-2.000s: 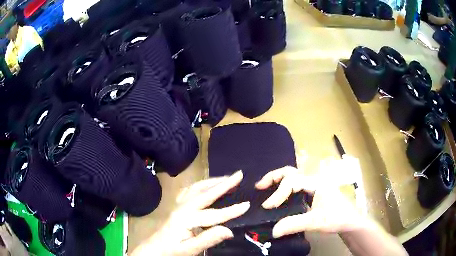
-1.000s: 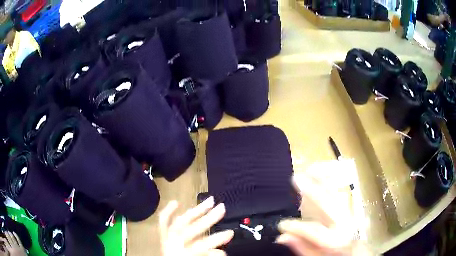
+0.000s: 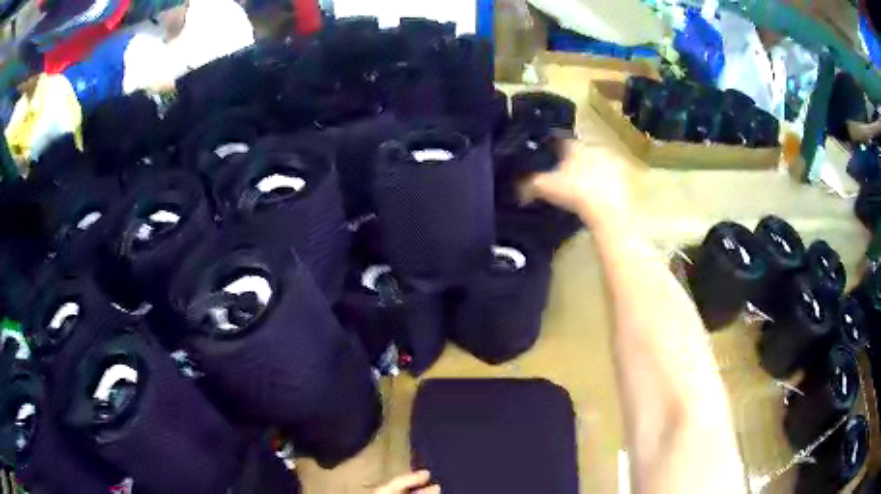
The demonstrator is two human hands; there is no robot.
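Observation:
The dark mesh fabric panel (image 3: 496, 434) lies flat in front of me, cut off by the bottom edge. My right hand (image 3: 560, 183) reaches far forward to the right end of the pile of wrapped housings (image 3: 440, 207). Its fingers are at a dark cylinder there; blur hides whether they grip it. Only the fingertips of my left hand (image 3: 411, 482) show at the bottom edge, at the panel's left side. Whether they hold anything cannot be seen.
Wrapped housings with open, shiny ends crowd the left and centre. A shallow cardboard tray (image 3: 739, 415) at right holds several black housings (image 3: 731, 265). Another cardboard tray (image 3: 710, 154) with black housings stands at the back right. A person in yellow (image 3: 43, 116) is at far left.
The view has tilted up. My right hand has left the cloth and moved forward to the pile. My left hand is now mostly out of view, as are the red and white wire leads at the cloth.

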